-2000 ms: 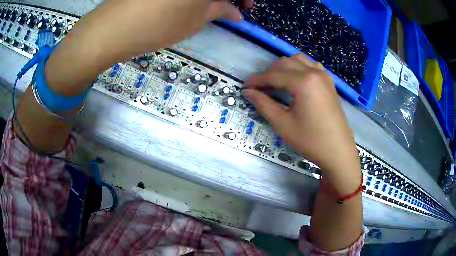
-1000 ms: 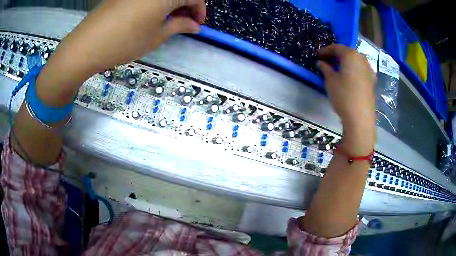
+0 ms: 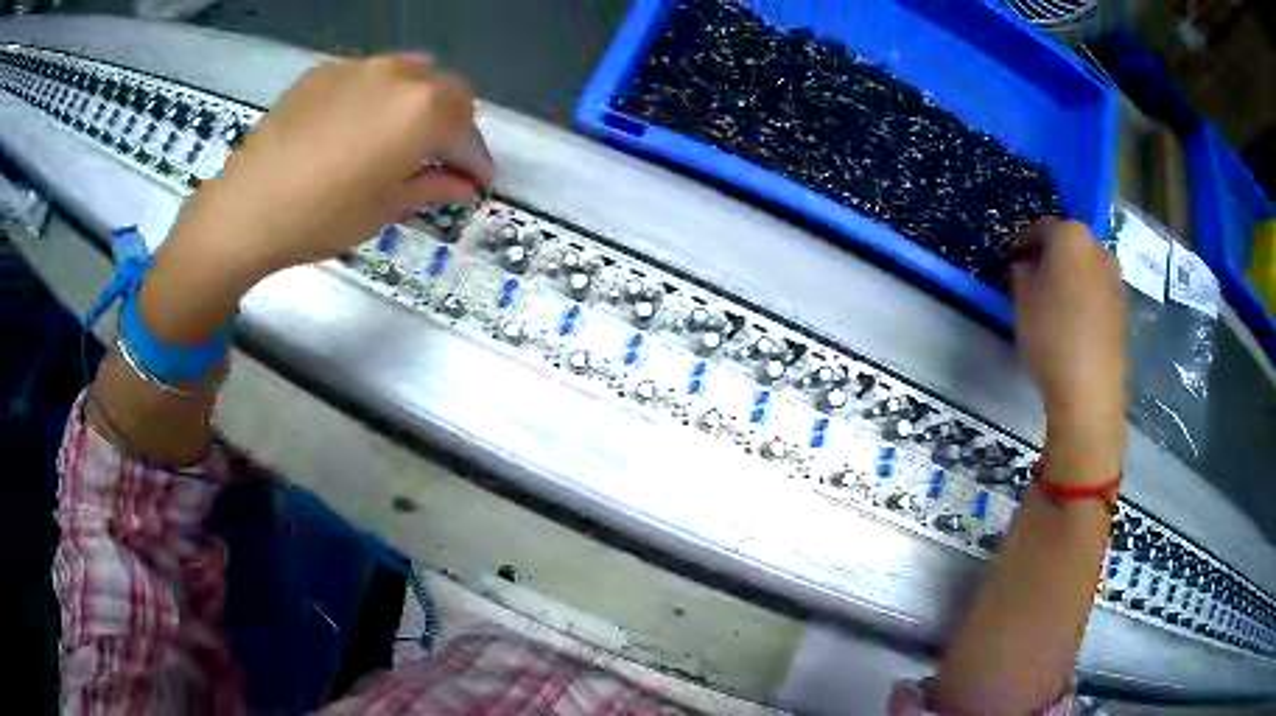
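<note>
A long row of circuit boards (image 3: 672, 371) runs across the view, crowded with round dark cans with silvery tops and small blue parts. My left hand (image 3: 343, 161) is over the far edge of the boards at the left, fingertips bent down close to the board; whether they hold a part cannot be seen. My right hand (image 3: 1071, 315) is at the near right corner of the blue bin (image 3: 847, 231), fingertips at the heap of small black components (image 3: 840, 119). What its fingertips hold is hidden.
Metal rails (image 3: 560, 434) lie on both sides of the boards. A clear plastic bag (image 3: 1168, 336) with white labels lies right of the bin. Another blue bin (image 3: 1231, 210) stands at the far right. A white pad (image 3: 854, 671) lies at the near bench edge.
My left hand has gone from the bin's left side down to the boards. My right hand went from the boards to the bin's right end and stays there. The view has shifted.
</note>
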